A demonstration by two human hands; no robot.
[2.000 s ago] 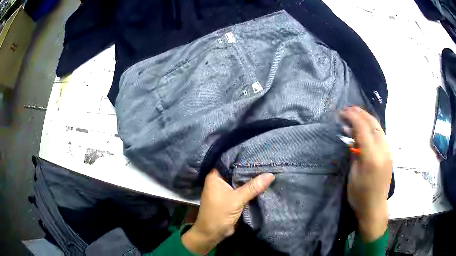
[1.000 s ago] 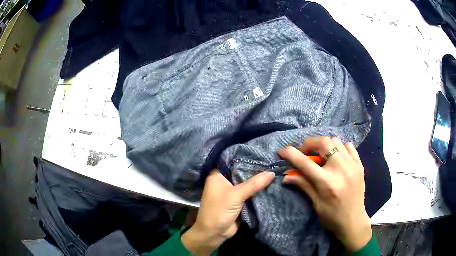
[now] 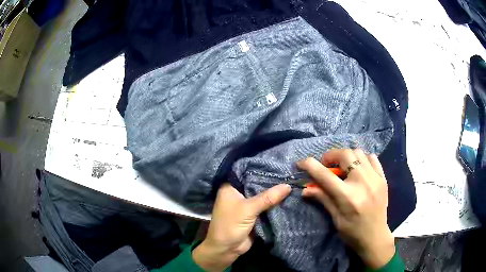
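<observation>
The dark denim garment [image 3: 208, 101] lies with its grey inside up; navy-black parts surround it at the top and right. Its stitched seam [image 3: 264, 175] runs between my hands near the table's front edge. My left hand [image 3: 234, 220] grips the cloth at the seam's left end, thumb on top, fingers hidden underneath. My right hand [image 3: 351, 202], with a ring, holds orange-handled thread snips [image 3: 337, 171]. Their dark tip is at the seam, close to my left thumb. The fingers cover much of the handle. A dark band [image 3: 250, 146] curves beside my left hand.
The white marked tabletop [image 3: 80, 143] has a rounded front edge. A smartphone [image 3: 469, 133] lies at the right beside dark garments [image 3: 478, 79]. Grey-black garments [image 3: 101, 218] hang below the edge at left. A cardboard box [image 3: 18, 53] stands at the upper left.
My right hand has come from the cloth's right side to the seam beside my left thumb. The snips' dark tip now shows there. My left hand keeps its hold.
</observation>
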